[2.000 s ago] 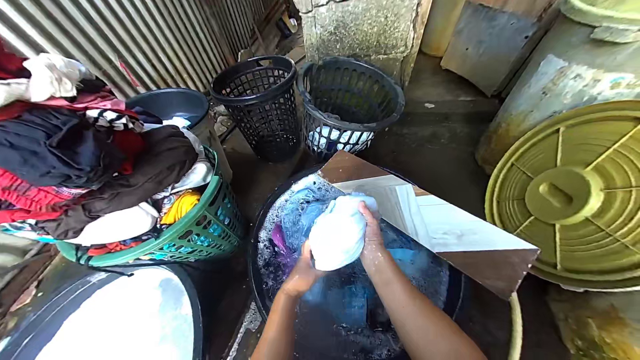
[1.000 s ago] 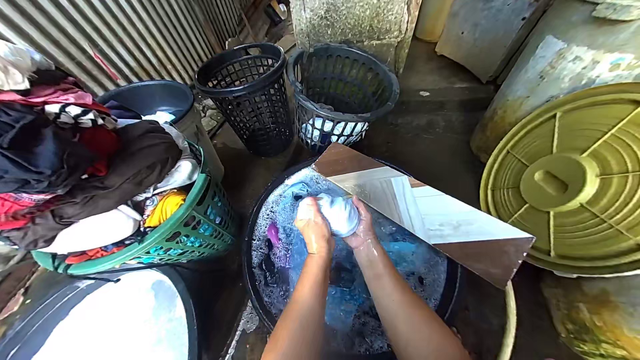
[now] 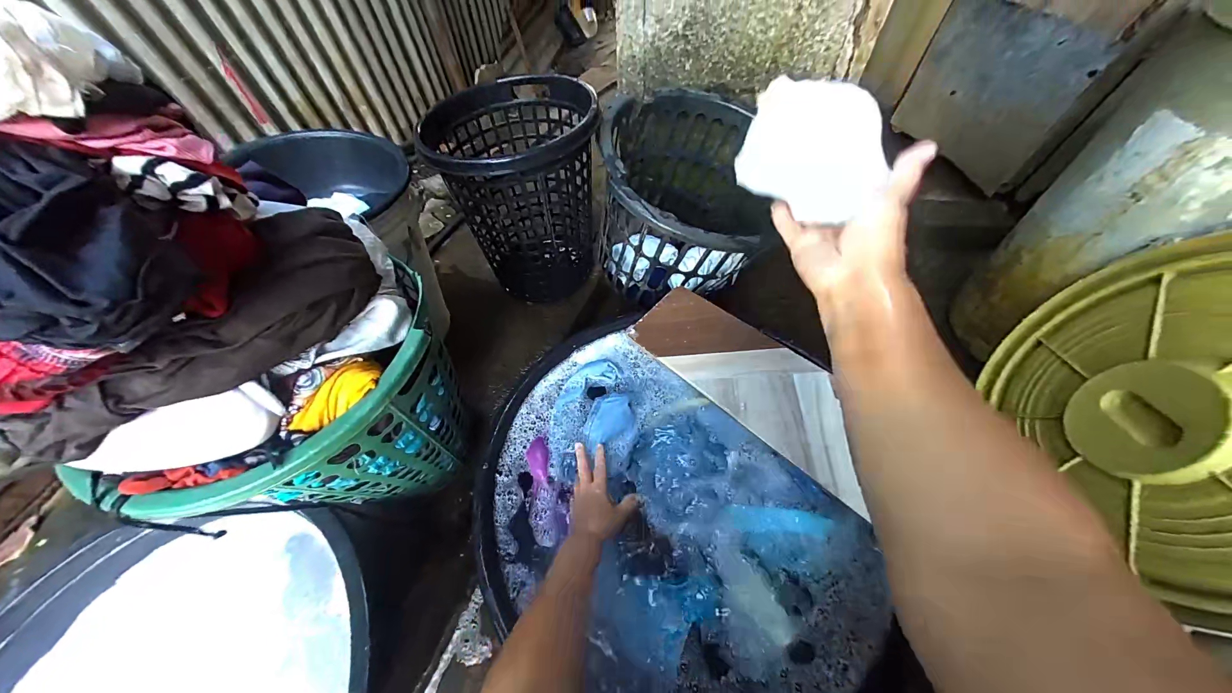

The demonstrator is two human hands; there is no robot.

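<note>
A bunched white cloth (image 3: 816, 149) rests in my right hand (image 3: 852, 241), raised at the upper right in front of the far side of a dark plastic basket (image 3: 679, 207). Fingers apart, my left hand (image 3: 599, 500) is over the soapy water of a round black tub (image 3: 493, 481), close to a light blue cloth (image 3: 612, 423). A purple cloth (image 3: 539, 462) and other blue and dark clothes lie in the suds. Across the tub's right side leans a board (image 3: 770, 385) with brown and pale wood-patterned parts, partly hidden by my right forearm.
At left, a green basket (image 3: 414, 385) overflows with clothes, beside a dark basin (image 3: 322, 159) and a wide container of whitish content (image 3: 202, 616). A black basket (image 3: 520, 173) stands behind the tub. An olive round lid (image 3: 1145, 414) is at right, a corrugated metal wall (image 3: 327, 58) behind.
Both hands were together on the white cloth over the tub. My right hand has moved up and away with it, toward the dark basket; my left hand has let go and is lower, over the water.
</note>
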